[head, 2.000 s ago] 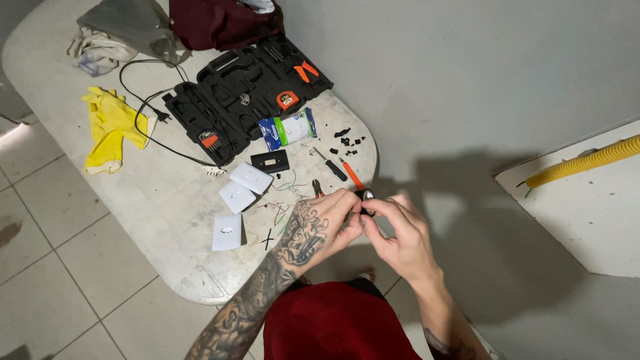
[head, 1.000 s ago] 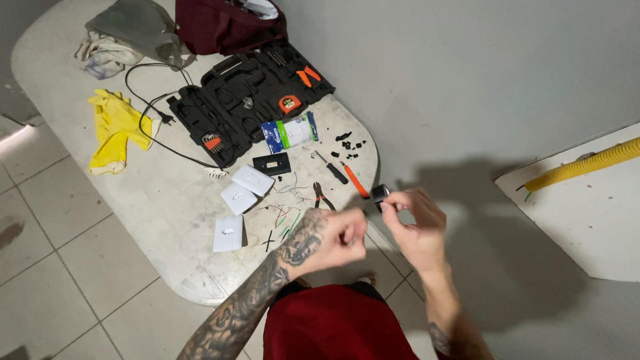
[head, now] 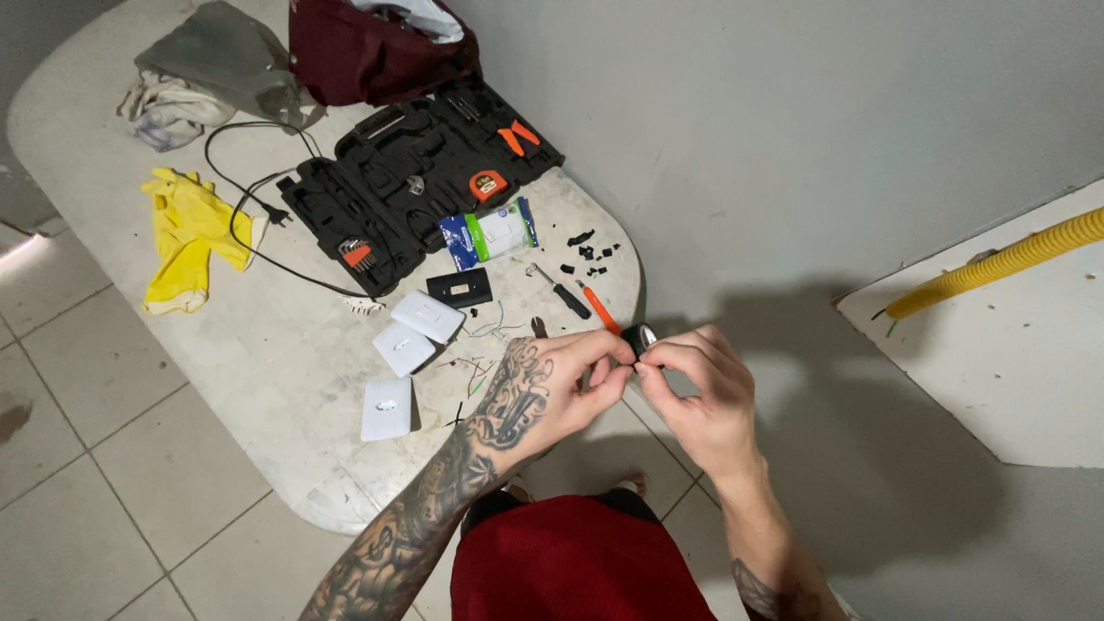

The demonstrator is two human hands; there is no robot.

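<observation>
A roll of black electrical tape (head: 639, 338) is held between my hands, past the near right edge of the table. My left hand (head: 573, 384) pinches at the roll's lower edge, its thumb and forefinger closed there. Against the roll, the fingertips of my right hand (head: 699, 384) are also closed, almost touching the left ones. Just behind the hands lie an orange-handled tool (head: 601, 309) and a screwdriver with a black handle (head: 569, 299). Pliers (head: 539, 327) are mostly hidden by my left hand. Cut wire pieces (head: 476, 366) lie to its left.
An open black tool case (head: 414, 172) holds a tape measure (head: 487, 185). White wall plates (head: 386, 408), a black plate (head: 460, 288), a plastic packet (head: 490, 233), a black cable (head: 235, 226) and yellow gloves (head: 185, 233) lie around it. Yellow corrugated conduit (head: 992, 266) is at the right.
One second ago my hands were apart, with the tape roll in the right. Now my left hand is back at the roll, and the pliers, then in plain sight, are mostly covered.
</observation>
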